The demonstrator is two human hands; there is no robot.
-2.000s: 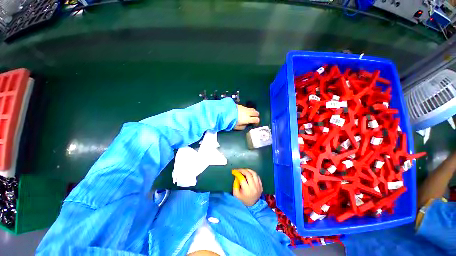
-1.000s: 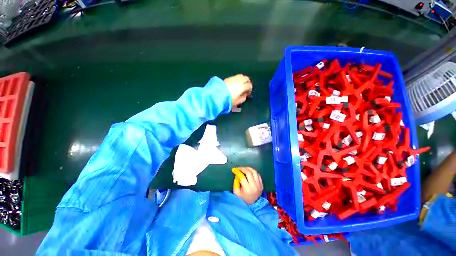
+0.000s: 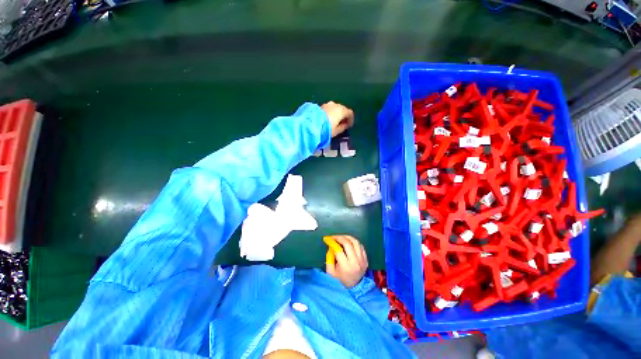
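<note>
My left hand reaches across the green bench, fingers bent down over a short row of small modules. The pale ends of the modules show just below the hand, with dark parts beside them; the fingertips are hidden. My right hand rests near the front edge with curled fingers and a yellow finger covering; whether it holds anything cannot be seen. A small beige-white block sits between the hands, beside the blue bin. White wipes lie to its left.
The blue bin, heaped with red clamps, stands at right. A white fan and another person's arm are beyond it. Red trays and a green bin are at left.
My left hand moved away from beside the beige block to farther back on the bench. Pale module ends now show below it, where dark pieces stood in a row before. My right hand stayed put.
</note>
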